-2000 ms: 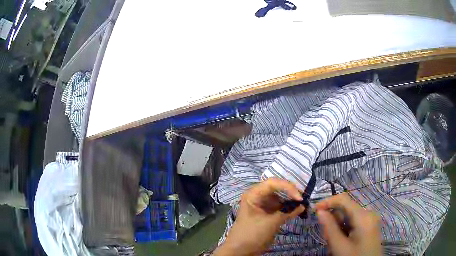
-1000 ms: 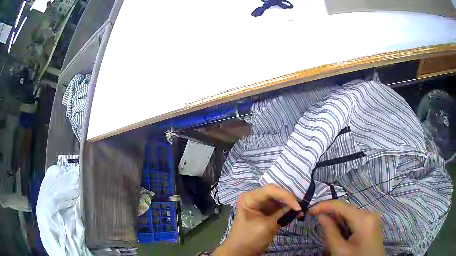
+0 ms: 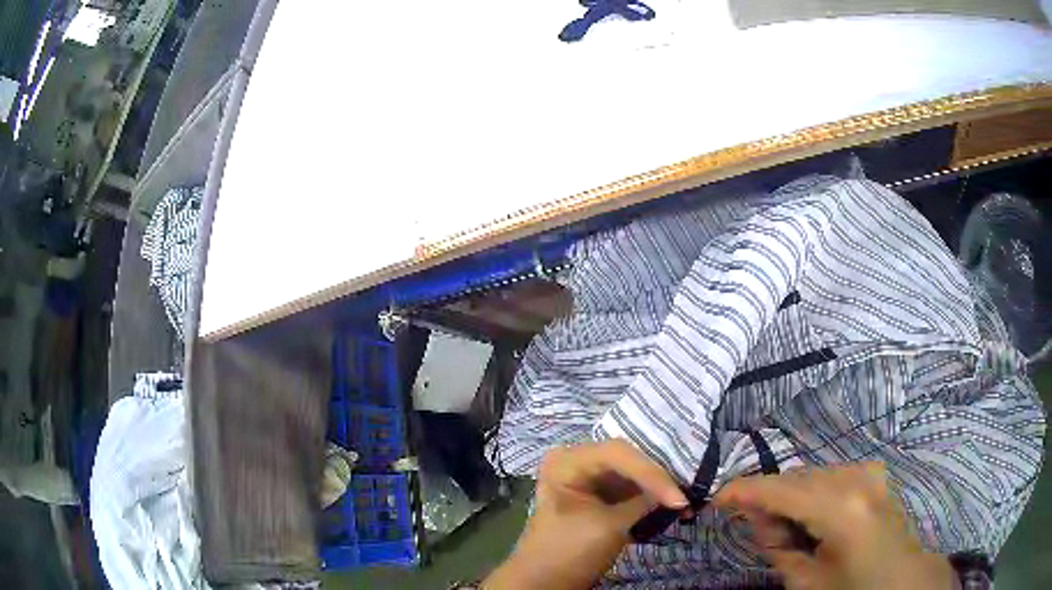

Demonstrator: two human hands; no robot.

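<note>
The striped garment [image 3: 842, 265] lies crumpled on the lap, with narrow black trim bands [image 3: 784, 369] fixed to it. My left hand [image 3: 588, 513] pinches a black looped trim [image 3: 655, 522] at the end of one band. My right hand [image 3: 825, 524] is beside it, with thumb and forefinger closed together at the band end, touching or nearly touching my left fingertips. A needle is too small to see. A thin dark line crosses the stripes to the right of the hands.
A white table [image 3: 461, 127] with a worn wooden edge stands in front, with a black looped trim [image 3: 606, 16] on it. A blue crate [image 3: 372, 449] and a cloth-sided bin [image 3: 256, 449] are below left. White cloth [image 3: 138, 484] hangs at the far left.
My right hand has turned and moved slightly right and down, and its wrist now shows. Both hands stay at the band end. The view has shifted slightly.
</note>
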